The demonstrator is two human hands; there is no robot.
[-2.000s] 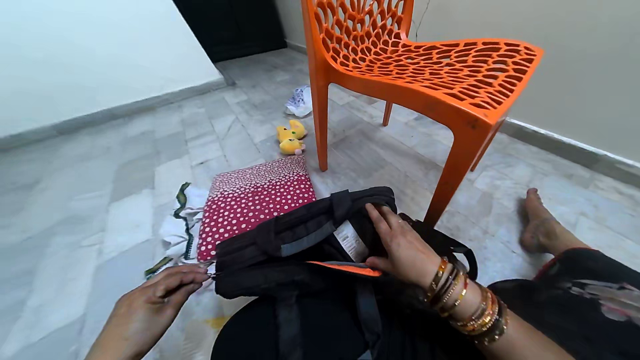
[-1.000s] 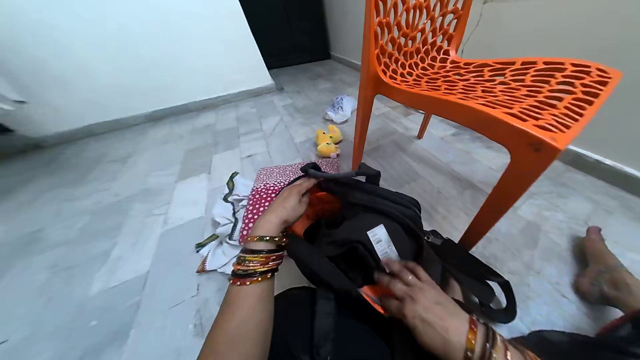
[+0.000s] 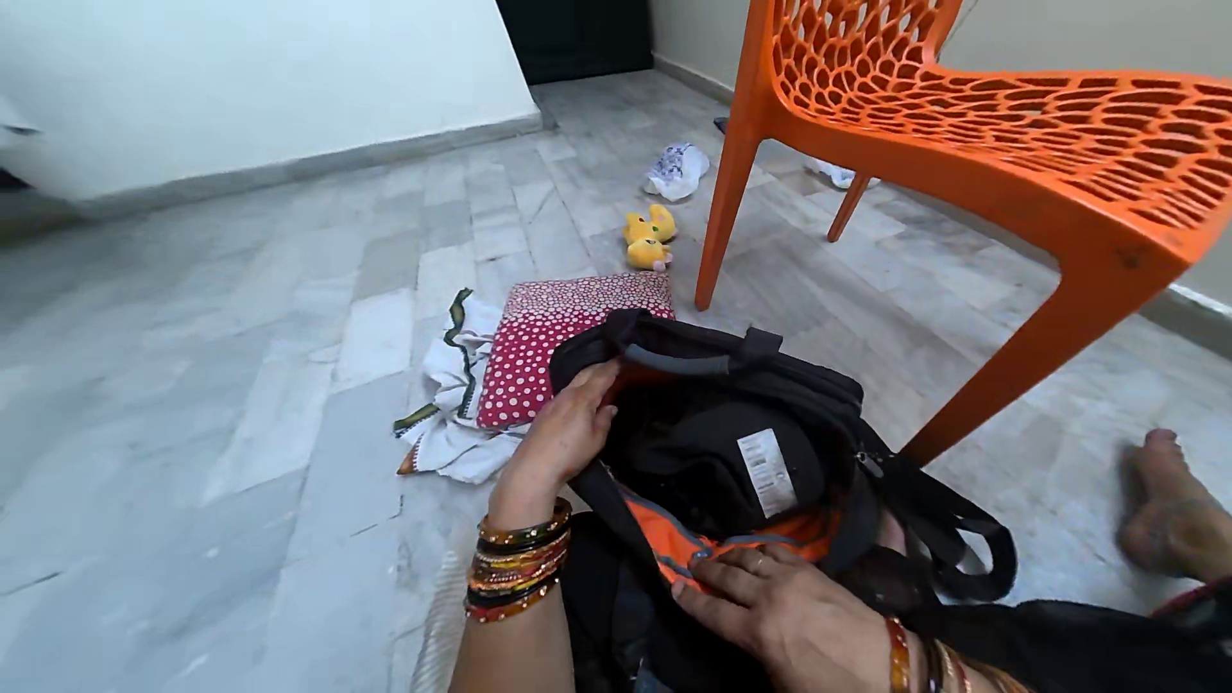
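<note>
A black backpack (image 3: 808,395) with an orange lining (image 3: 664,529) lies unzipped in front of me, its mouth wide and a white printed label (image 3: 767,472) showing inside. My left hand (image 3: 568,423), bangles on the wrist, grips the bag's left rim near the padded grey top handle (image 3: 676,361). On the near edge, by the orange lining, rests my right hand (image 3: 770,606), its fingers bent over the fabric; whether they pinch it is unclear. Beyond the bag a pink and white dotted cushion (image 3: 534,356) lies partly over a white cloth (image 3: 467,448) with a green border.
An orange plastic chair (image 3: 962,159) stands at the right, one leg close behind the bag. A yellow soft toy (image 3: 649,239) and a white plastic bag (image 3: 678,171) lie on the tiled floor beyond the cushion. A bare foot (image 3: 1174,510) is at the far right.
The backpack has gone from nearly closed to wide open. My left hand has moved from the zip end at its left corner onto the rim; my right hand has come down to the near edge.
</note>
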